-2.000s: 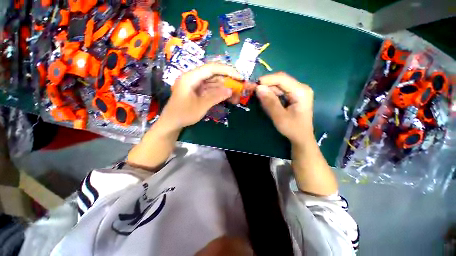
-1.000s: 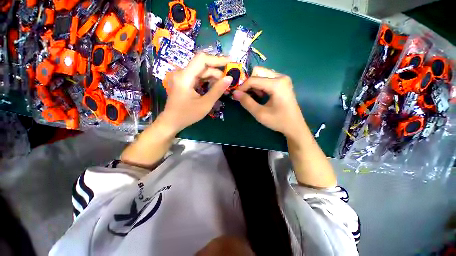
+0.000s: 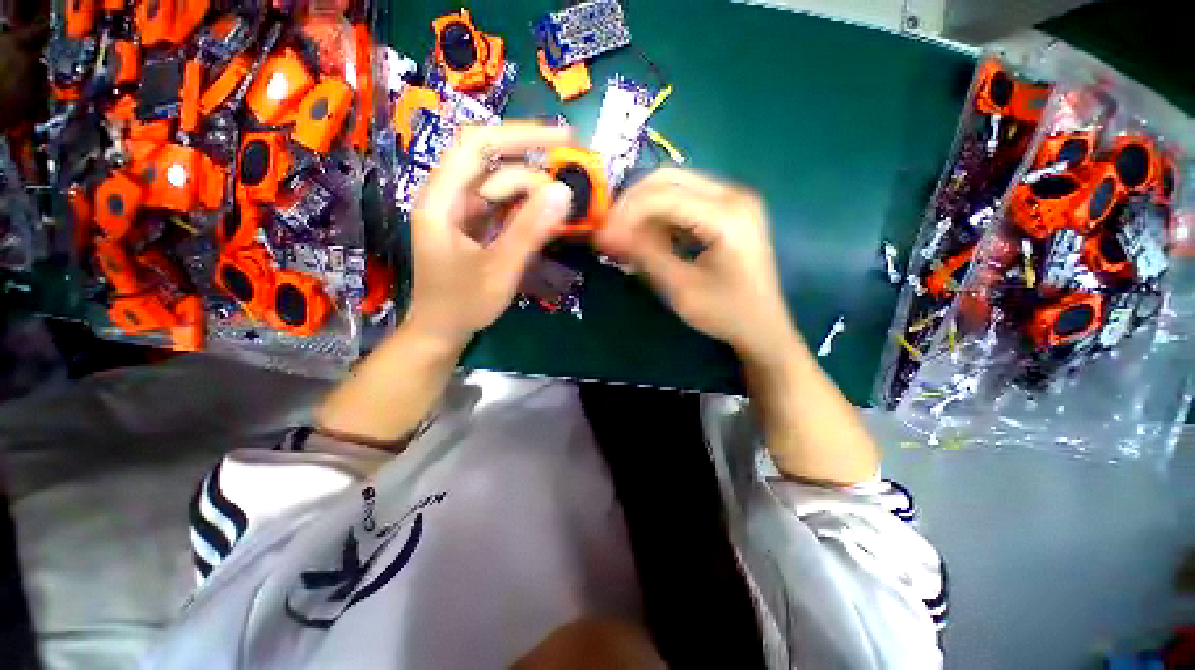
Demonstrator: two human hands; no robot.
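An orange housing [image 3: 579,187] with a black oval is held above the bench in front of me. My left hand [image 3: 488,229] grips it, thumb on the black oval. My right hand [image 3: 695,249] is at its right side, blurred, with fingertips pinched together at the housing's edge; whether they hold something small cannot be told. Circuit boards [image 3: 619,121] and another orange housing with a black oval [image 3: 461,47] lie on the bench beyond my hands. A small dark piece [image 3: 556,284] lies partly below my left hand.
A clear plastic bag full of orange units [image 3: 177,177] is at the left. A second clear bag with orange units [image 3: 1068,242] is at the right. The green bench [image 3: 813,170] lies between them. Small white pieces [image 3: 831,336] lie near its front edge. A grey floor shows below.
The orange housing has turned so its black oval shows, and both hands have moved a little left with it. The whole view has shifted slightly.
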